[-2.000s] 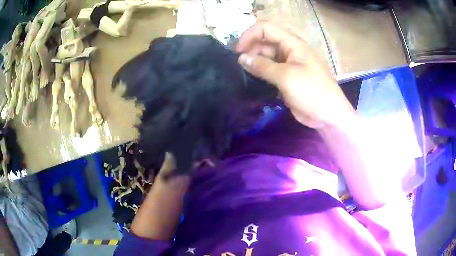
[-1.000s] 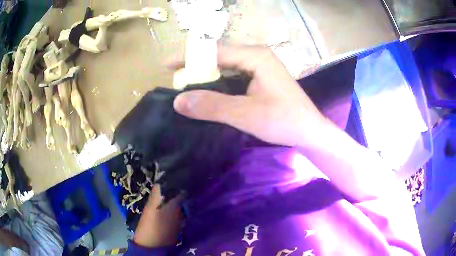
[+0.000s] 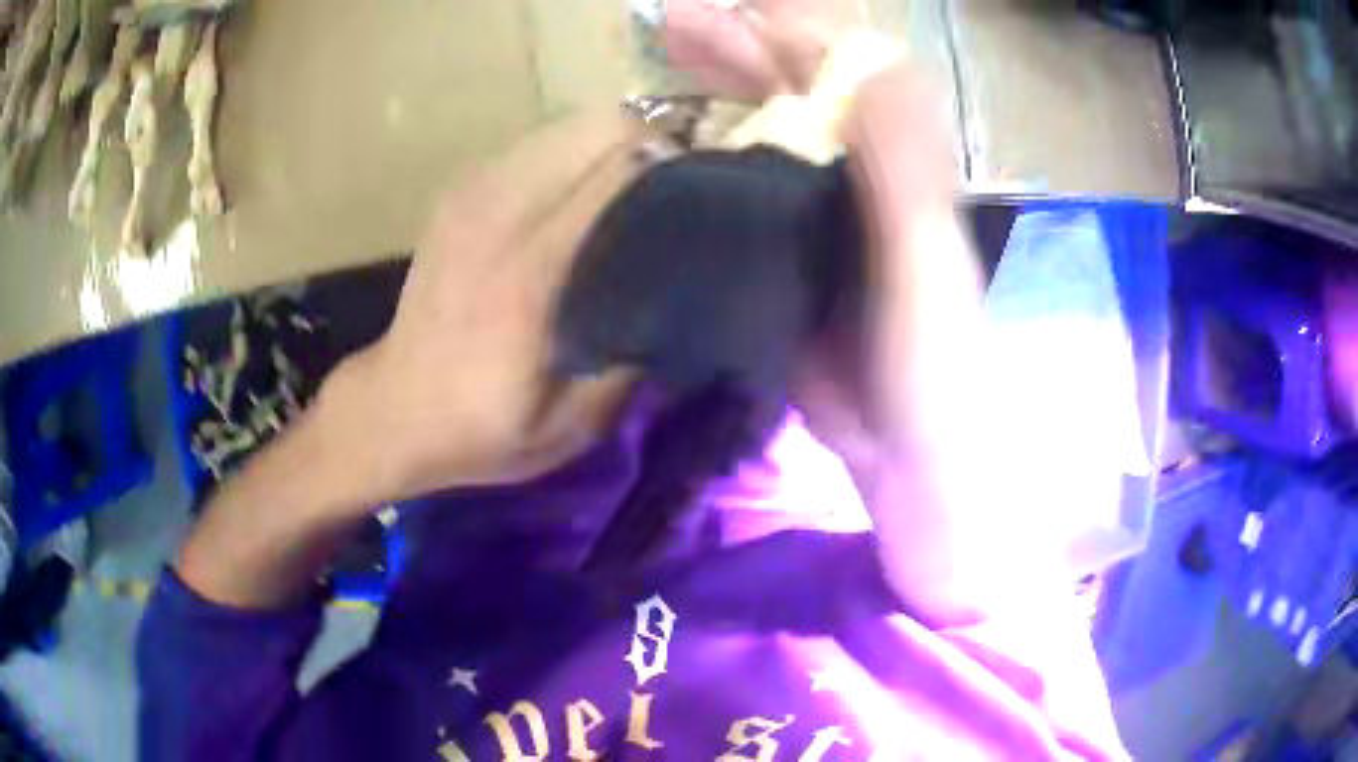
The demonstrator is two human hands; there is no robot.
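A black sculpted piece [image 3: 700, 276] is held up in front of my chest at the table's near edge. A cream part [image 3: 819, 107] sticks out of its top. My left hand [image 3: 469, 298] grips the black piece from its left side. My right hand [image 3: 894, 194], blurred, is on its right side, with fingers up by the cream part. The fingertips behind the piece are hidden.
Several cream figure legs [image 3: 142, 112] lie on the tan table [image 3: 343, 134] at the far left. A dark container with cream parts [image 3: 246, 372] is below the table edge. A blue stool [image 3: 82, 424] stands at left. A blue-edged clear bin [image 3: 1080, 343] is at right.
The black piece has been lifted, turned and moved right. My left hand has come up from below it to its left side, and my right hand has shifted to its right side.
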